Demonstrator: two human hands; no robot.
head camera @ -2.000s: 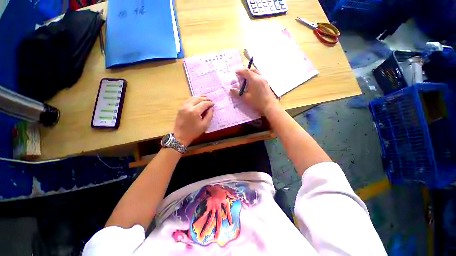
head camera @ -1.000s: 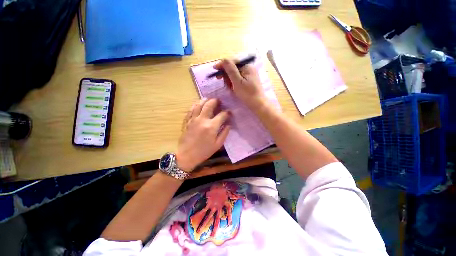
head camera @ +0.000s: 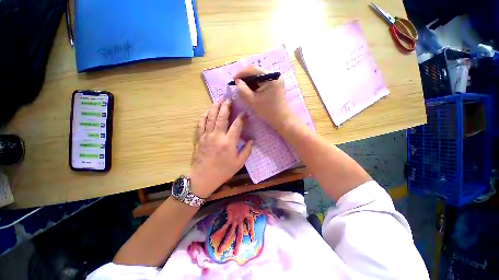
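A pink form (head camera: 273, 147) with table lines and handwriting lies tilted on the desk in front of me, its lower corner past the desk's front edge. My right hand (head camera: 263, 98) holds a black pen (head camera: 265, 78), its tip at the upper left part of the form. My left hand (head camera: 219, 143) lies flat, fingers spread, on the form's left edge and the desk, holding nothing. The hands cover part of the writing.
A pink paper stack (head camera: 350, 74) lies to the right, with red-handled scissors (head camera: 402, 34) beyond it. A blue folder (head camera: 134, 33) is at the upper left. A lit smartphone (head camera: 90, 131) lies at the left. A blue crate (head camera: 448, 150) stands on the floor at the right.
The view has moved closer over the desk. The pen hand has gone from the form's right side to its upper left. The left hand has flattened and spread its fingers. The form is turned slightly.
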